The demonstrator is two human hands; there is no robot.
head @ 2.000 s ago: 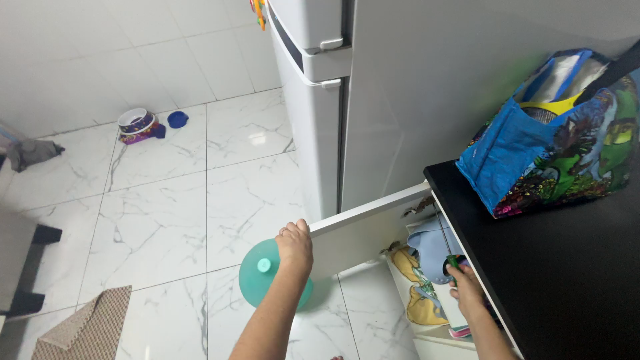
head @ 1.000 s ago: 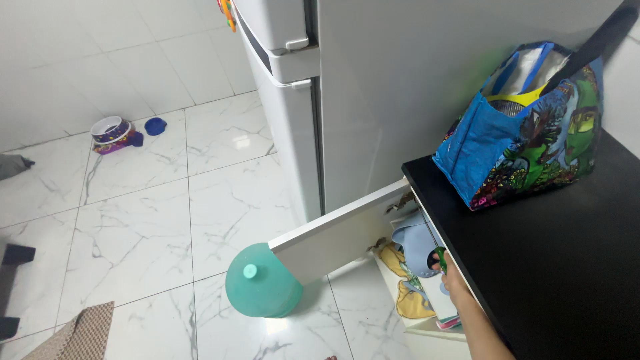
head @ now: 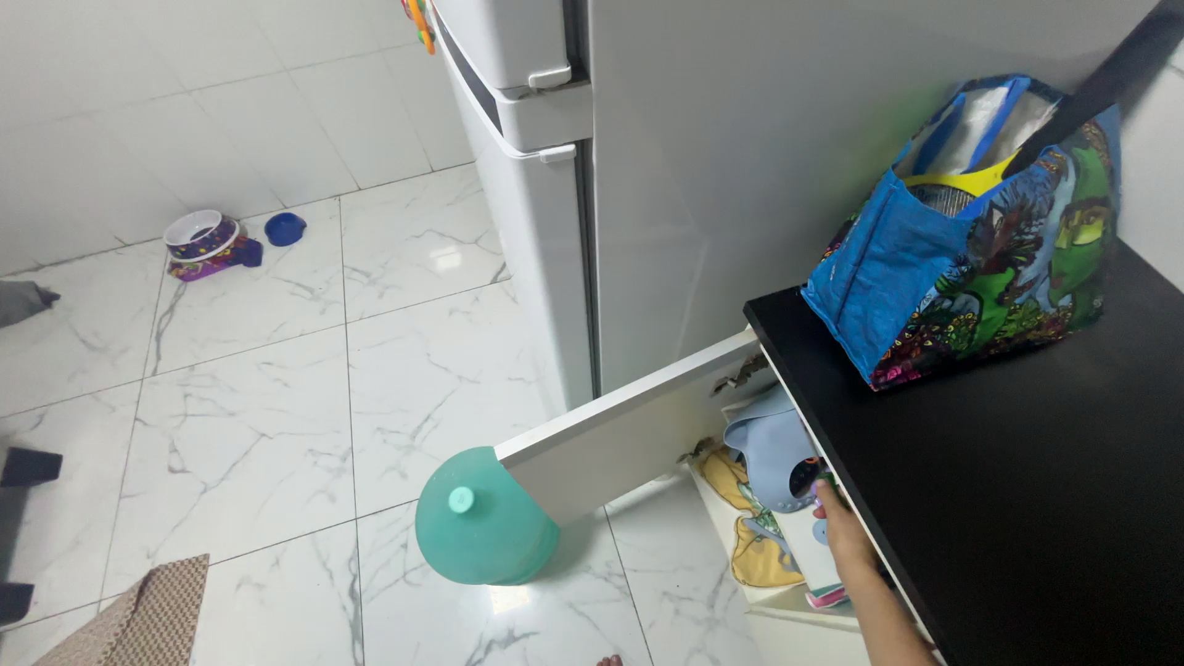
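Observation:
My right hand [head: 832,513] reaches down into the cabinet below the black countertop, its fingers partly hidden by the counter's edge. Something small, green and purple, shows at the fingertips; whether I grip it cannot be told. Beside the fingers hangs a blue-grey silicone bib [head: 772,444]. Yellow patterned cloth [head: 766,555] lies lower in the cabinet, near a white item. The white cabinet door [head: 638,425] stands open. At its outer end, on the floor, is a green translucent round container with a knob [head: 486,527]. My left hand is out of view.
A blue patterned shopping bag [head: 980,250] sits on the black countertop [head: 1064,462]. A refrigerator [head: 684,185] rises behind the door. Near the wall are a pet bowl [head: 199,236] and a blue lid-like dish [head: 285,228]. A woven mat [head: 162,620] lies at lower left.
My left hand, on the outer end of the cabinet door two seconds ago, has left the view. My right hand remains at the cabinet's opening, its fingers now lower beside the bib.

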